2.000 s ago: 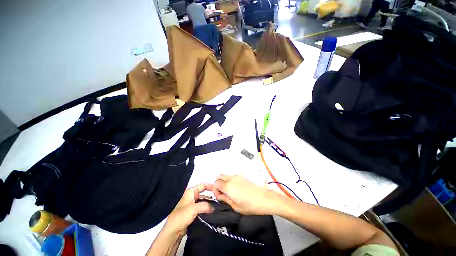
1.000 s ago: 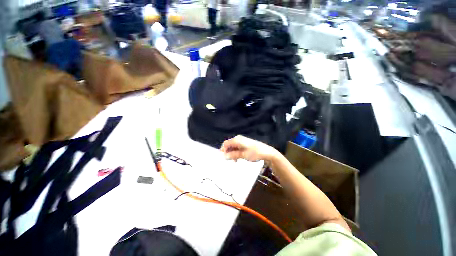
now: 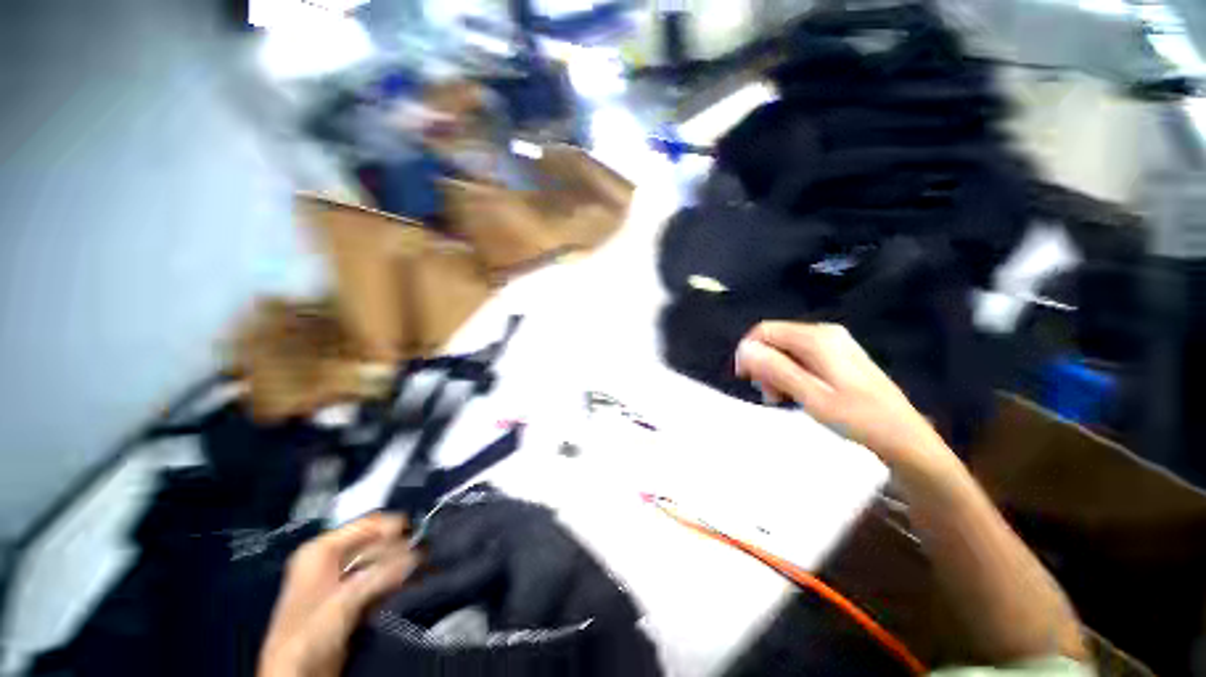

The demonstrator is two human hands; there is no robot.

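Note:
A black bag (image 3: 529, 569) with pale seam or zip lines lies at the table's near edge. My left hand (image 3: 347, 582) is at the bag's left side, fingers curled at its edge; blur hides whether it grips the cloth. My right hand (image 3: 807, 370) is raised over the table's right part, in front of the black pile, fingers bent together. No object shows clearly in it, but blur hides the fingertips. The orange cord (image 3: 794, 571) runs off the table's right edge. A small dark tool (image 3: 622, 411) lies blurred on the table.
A large pile of black bags (image 3: 846, 172) stands at the right back. Brown panels (image 3: 397, 271) stand at the back left. More black cloth and webbing straps (image 3: 463, 463) lie at left. An open cardboard box (image 3: 1111, 489) is low at right. The white table (image 3: 582, 331) runs between them.
The view has swung right, then partly back left. My right hand has left the bag and is now out to the right. My left hand, out of view one second ago, shows again by the bag.

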